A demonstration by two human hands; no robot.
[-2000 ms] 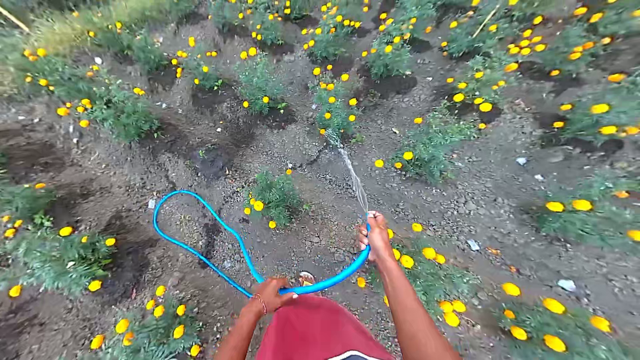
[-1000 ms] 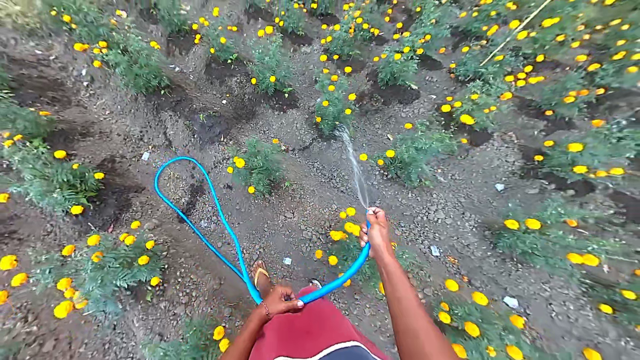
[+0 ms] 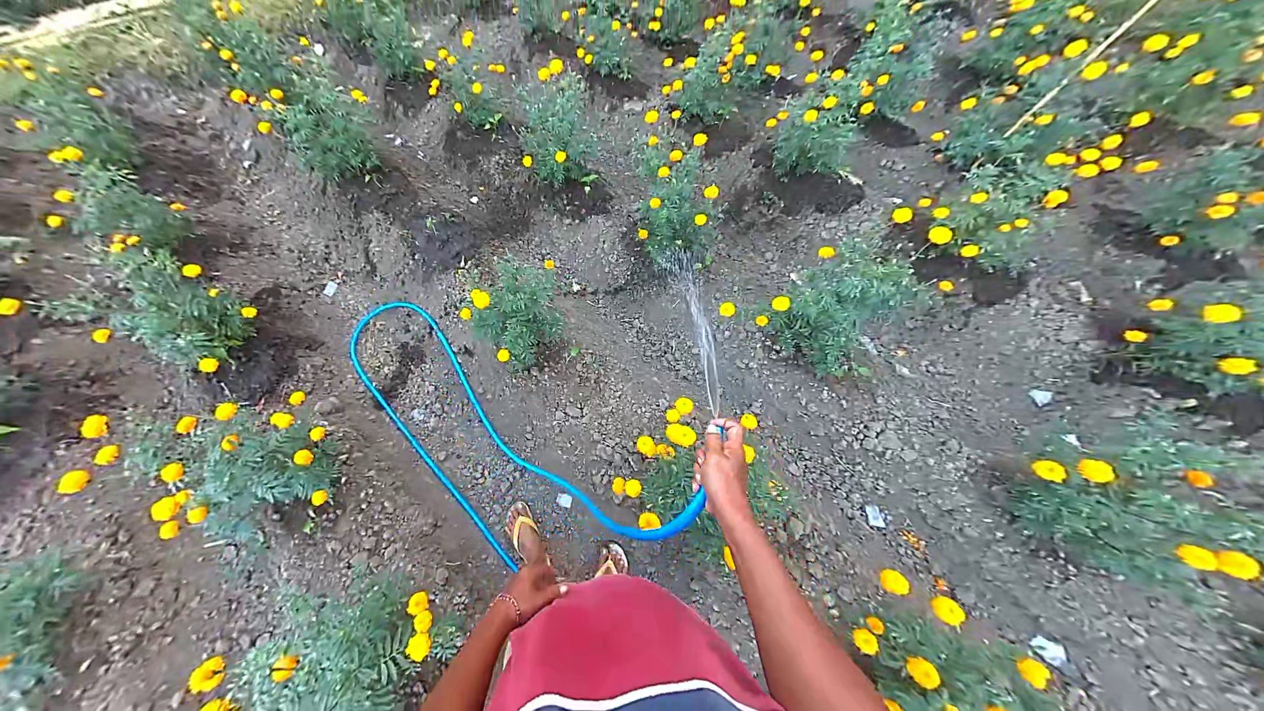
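Note:
My right hand is closed around the end of a blue garden hose, and water sprays from it onto the base of a yellow-flowered marigold plant. From that hand the hose curves down left, loops over the soil and runs back toward my feet. My left hand, with a bracelet at the wrist, rests by the edge of my red garment, near where the hose passes out of sight. Its fingers are partly hidden, and whether it touches the hose cannot be told.
Marigold plants stand all around, among them one beside the hose loop and one right of the spray. Sandaled feet are on the stony soil. A thin stick leans among the plants at upper right.
My left hand, which gripped the hose in front of the garment in both earlier frames, has let go of that stretch and moved to the garment's left edge. The hose now sags lower between the hands.

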